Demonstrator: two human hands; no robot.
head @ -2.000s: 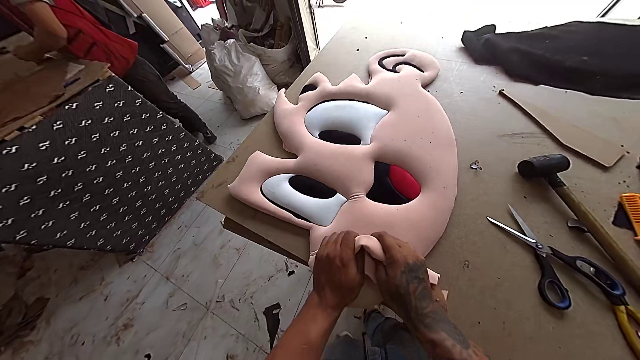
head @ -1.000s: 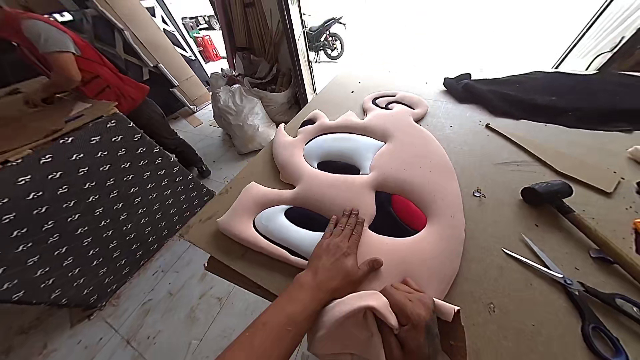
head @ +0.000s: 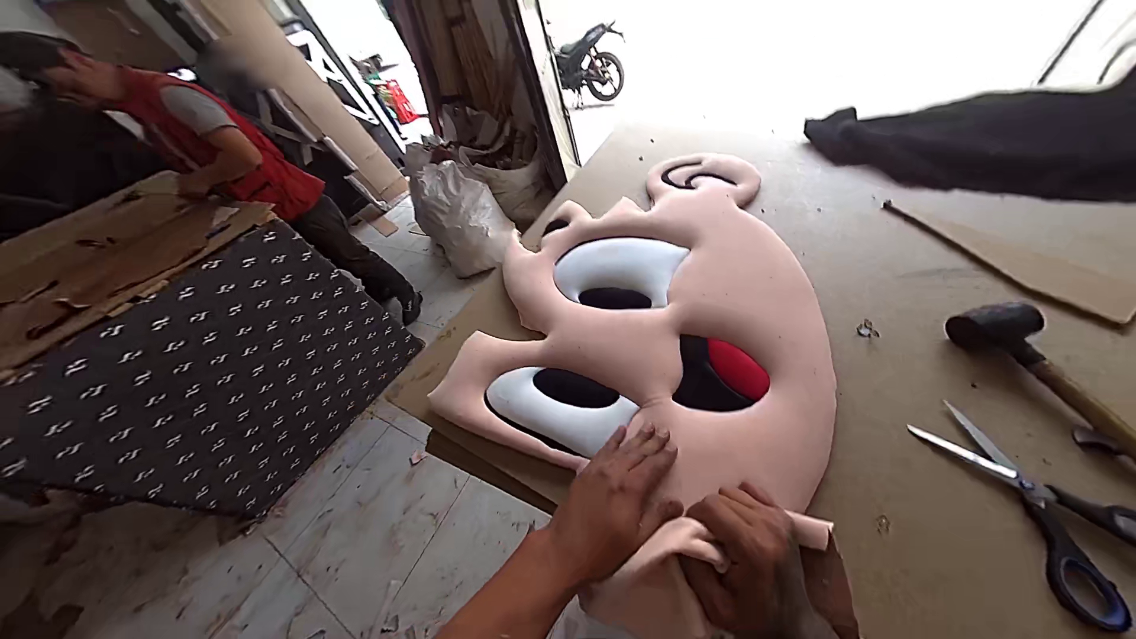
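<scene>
A padded, fabric-covered cartoon face panel (head: 737, 275) lies on the workbench, pink with white and black eyes and a red and black mouth. My left hand (head: 617, 497) rests spread on its pink surface, just below the lower eye. Close on its right, my right hand (head: 745, 550) is closed on a loose flap of pink fabric (head: 648, 586) at the panel's near end. Part of the flap is hidden behind my right hand.
Open scissors (head: 1029, 488) and a mallet (head: 994, 327) lie at the right. Beyond them are a flat board strip (head: 1021, 262) and dark cloth (head: 976, 142). A person in a red vest (head: 240, 151) stands at the left by a patterned dark panel (head: 213, 373). White sacks (head: 457, 209) stand behind the bench.
My left hand was beside my right on the panel's near end two seconds ago, then moved up onto the face. Loose pink fabric has come into view at the near end. The view has tilted up.
</scene>
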